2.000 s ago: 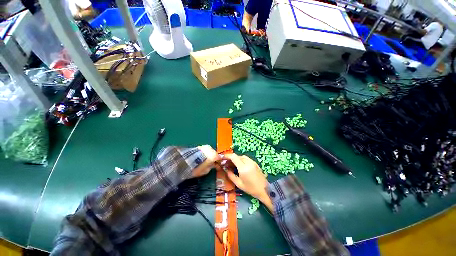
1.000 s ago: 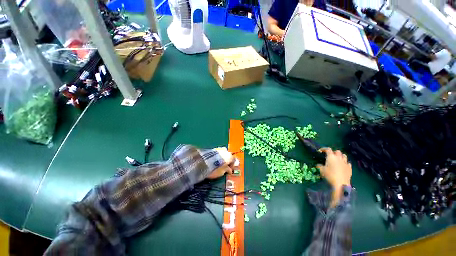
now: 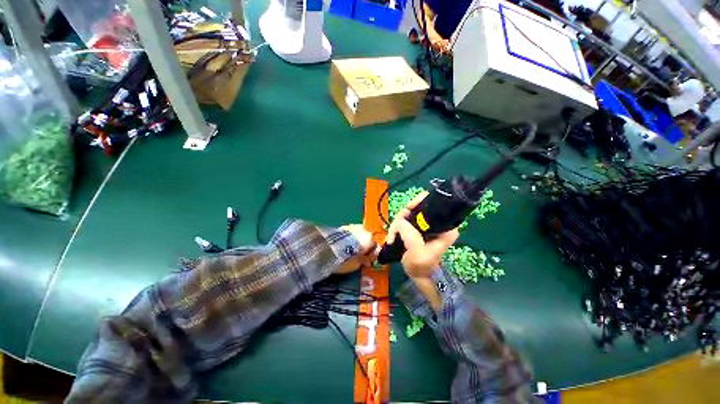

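Note:
My right hand [image 3: 422, 245] is closed around the thick black electric screwdriver [image 3: 442, 209], its tip pointing down-left at the orange work strip [image 3: 368, 316]. My left hand [image 3: 359, 248] rests at the strip beside the tip, fingers bent together; what they hold is too small and covered to tell. Loose light green terminal blocks [image 3: 474, 264] lie right of the strip, partly hidden by my right hand and the screwdriver. Black cable leads [image 3: 316, 308] lie under and beside my left sleeve, their thin ends across the strip.
Cable end plugs [image 3: 231, 215] lie left of the strip. A large black lead pile [image 3: 647, 237] is at right. A cardboard box [image 3: 379, 91], a white fan [image 3: 296, 31] and a pale equipment case [image 3: 521, 67] stand behind. A shelf post [image 3: 174, 79] and bag of terminal blocks [image 3: 39, 166] are at left.
My right hand went from the strip to the screwdriver at right, took hold of it and brought it back to the strip beside my left hand. My left hand stayed at the strip.

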